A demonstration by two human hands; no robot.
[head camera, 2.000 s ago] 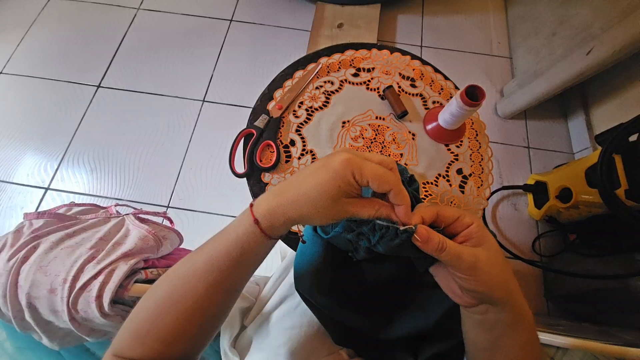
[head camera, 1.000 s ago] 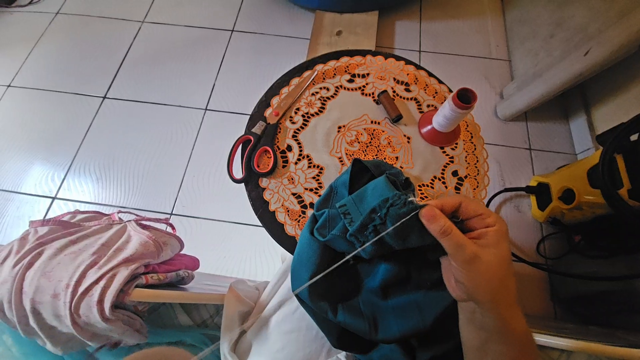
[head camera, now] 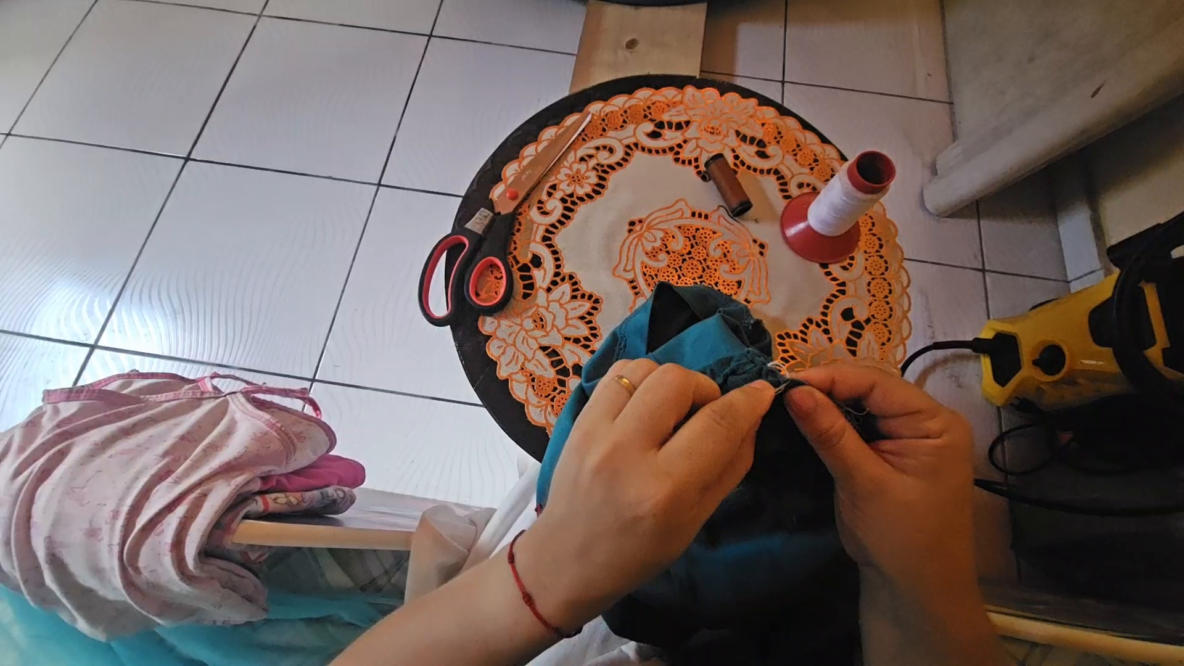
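Note:
A dark teal garment (head camera: 708,344) with a gathered edge lies across my lap and reaches over the round table. My left hand (head camera: 647,462), with a ring and a red string bracelet, pinches the gathered edge. My right hand (head camera: 888,444) grips the same edge just beside it, fingertips almost touching. A bit of light thread shows between the fingertips; a needle cannot be made out. Black and red scissors (head camera: 490,240), a small brown thread spool (head camera: 728,185) and a red cone of white thread (head camera: 838,209) rest on an orange and white cutwork doily (head camera: 638,194).
The doily covers a dark round table (head camera: 481,370). Folded pink clothes (head camera: 139,481) lie at the left on a wooden edge (head camera: 319,535). A yellow and black machine (head camera: 1078,347) with a cable stands at the right, below a pale furniture edge (head camera: 1036,139).
My left hand, stretched far to the lower left with a taut thread one second ago, is back at the garment edge beside my right hand.

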